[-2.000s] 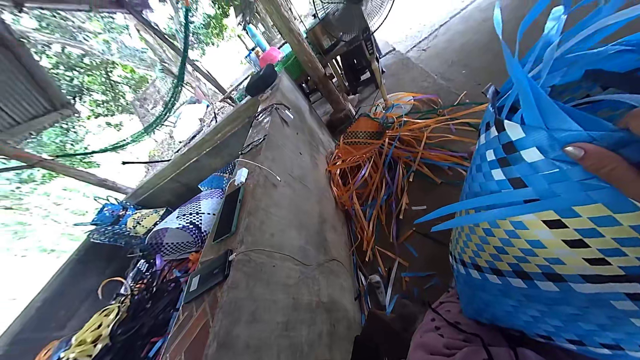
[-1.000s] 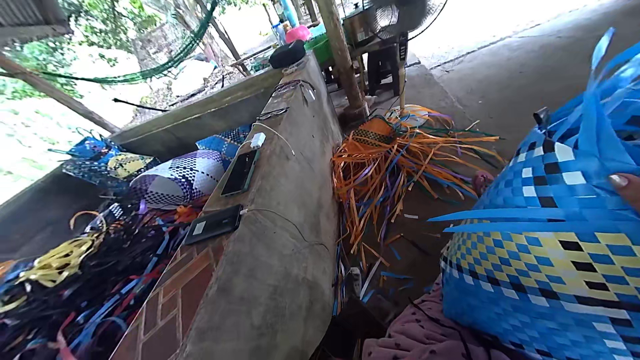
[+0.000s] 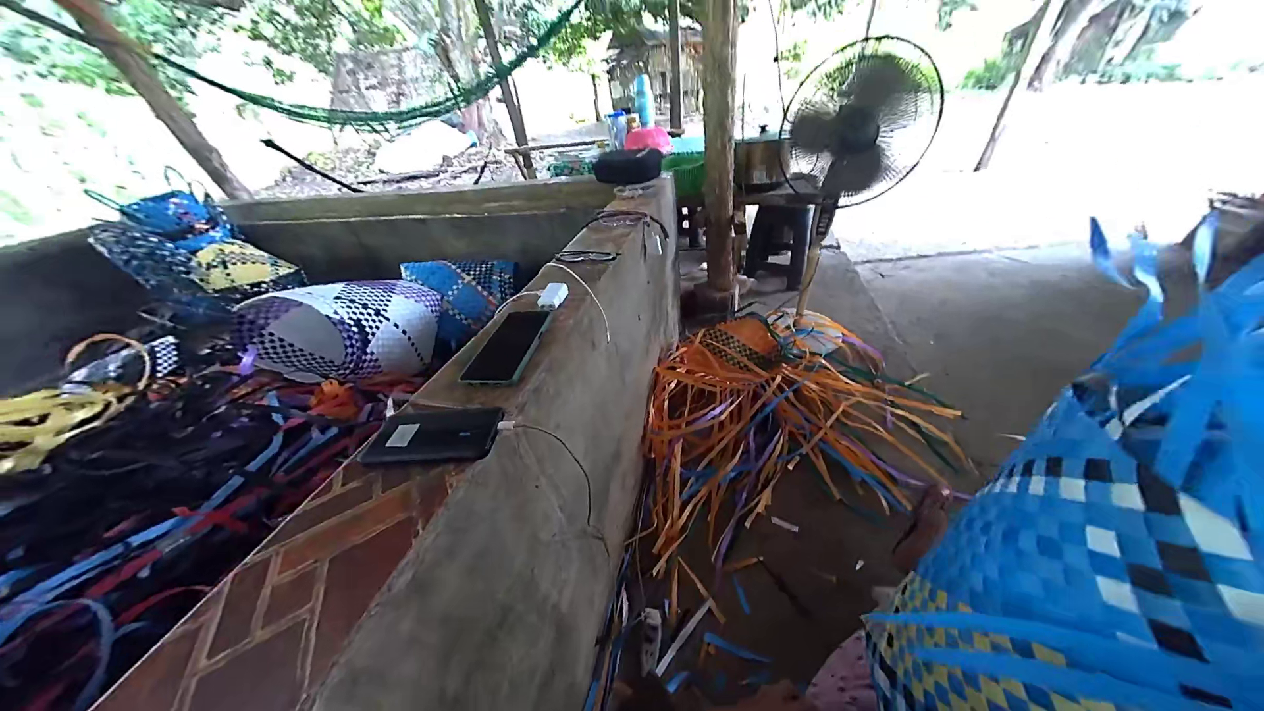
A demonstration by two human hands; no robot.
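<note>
A woven basket of blue plastic strips [image 3: 1076,553], with white, black and yellow checks, fills the lower right, tilted, over patterned cloth at the bottom edge. Loose blue strip ends rise from its upper part, and others stretch left across its lower side. Neither of my hands shows in the current view, so whatever they touch is hidden. Left of the basket, on the floor, lies an unfinished orange weave [image 3: 736,341] with long orange, purple and green strips spread around it. A part of a foot appears between that weave and the blue basket.
A low concrete wall [image 3: 494,583] runs through the middle, bearing a phone [image 3: 508,346], a dark device [image 3: 434,435], a white charger [image 3: 553,295] and cables. Left of it lie a purple-and-white woven basket [image 3: 385,321] and tangled strips [image 3: 148,504]. A standing fan [image 3: 857,128] is beside a wooden post [image 3: 721,148].
The view has swung to the right and up. Fingers rested on the blue basket's right side in both earlier frames; they are out of view now.
</note>
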